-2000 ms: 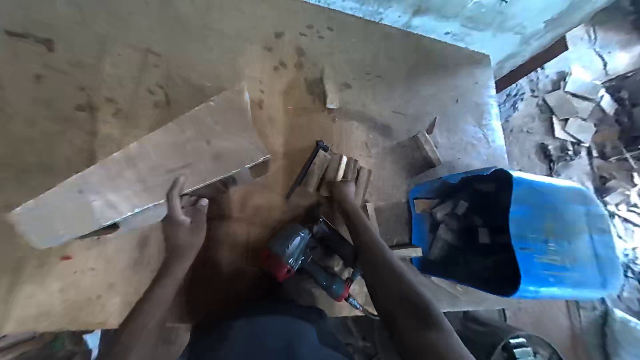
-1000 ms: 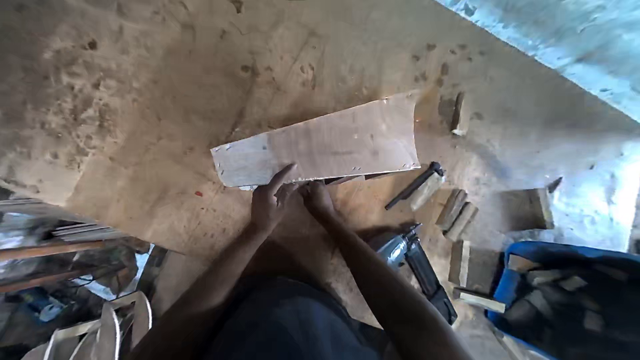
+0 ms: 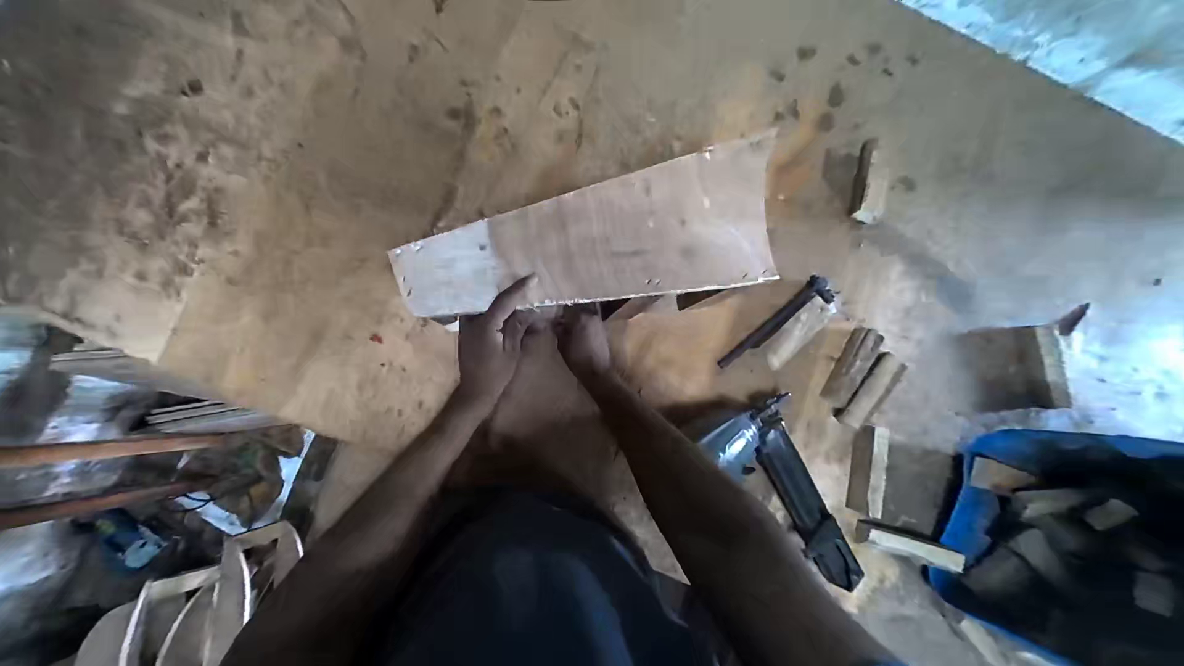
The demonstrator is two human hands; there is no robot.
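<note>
A tapered plywood panel assembly lies across the work surface, with fastener marks along its edges and wooden pieces under its near edge. My left hand grips that near edge, thumb on top and the other fingers at the side. My right hand is at the same edge, just right of the left; its fingertips are hidden beneath the panel, so what they hold cannot be seen. To the right lie a black magazine-like metal bar against a wood block, and a pneumatic nailer.
Several small wood blocks lie on the plywood work surface. A blue plastic container of offcuts stands at the lower right. Curved wooden frames and a blue power tool are at the lower left.
Two seconds ago my right hand was among the small wood blocks; it is now at the panel's near edge beside my left hand. The view has shifted left.
</note>
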